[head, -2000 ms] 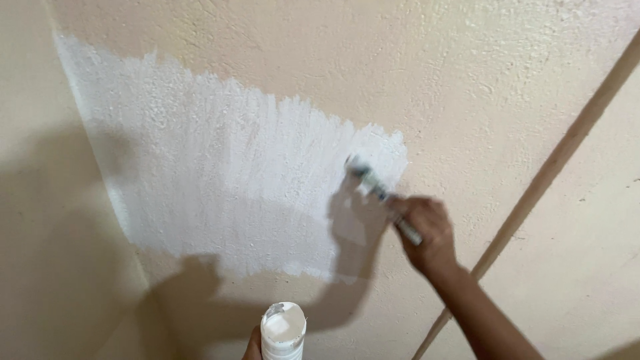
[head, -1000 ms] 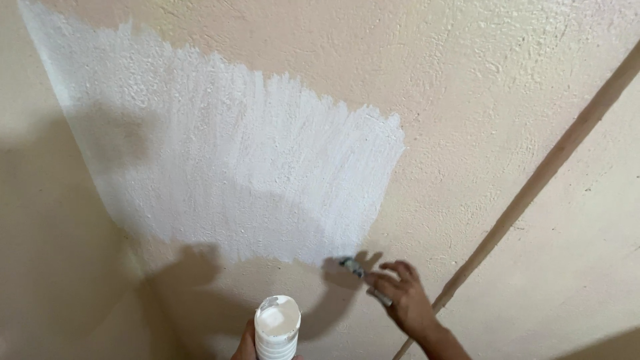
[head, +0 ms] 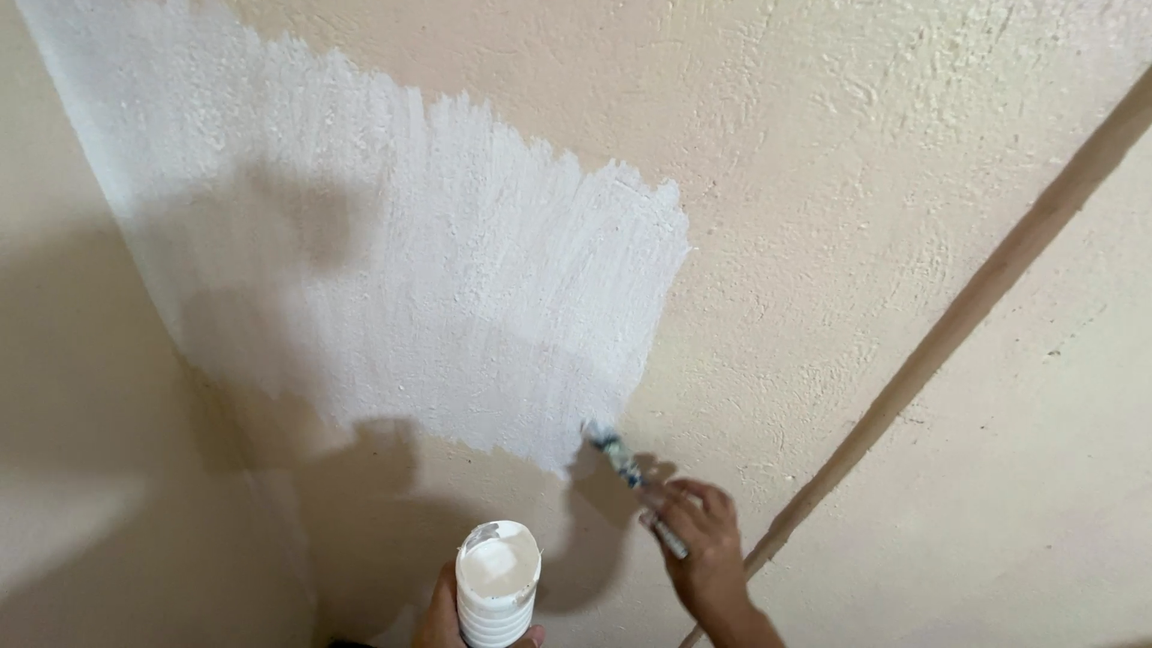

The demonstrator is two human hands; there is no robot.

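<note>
At the bottom centre my left hand (head: 441, 612) grips a ribbed white plastic container (head: 495, 621) with white paint (head: 500, 562) inside. My right hand (head: 706, 549) holds a paintbrush (head: 621, 459) by its handle, right of the container. The brush's metal band is spattered, and its bristles touch or nearly touch the lower right edge of a white painted patch (head: 432, 270) on the rough beige wall (head: 810, 297). The patch has a jagged upper edge and reaches the wall corner at left.
A brown strip or pole (head: 954, 333) runs diagonally along the wall at right. Another beige wall (head: 72, 360) meets this one at the left corner. Shadows of the arms and container fall across the patch and lower wall.
My right hand and the brush moved down from the patch's upper right part to its lower edge. The left hand keeps hold of the container. The view has shifted somewhat.
</note>
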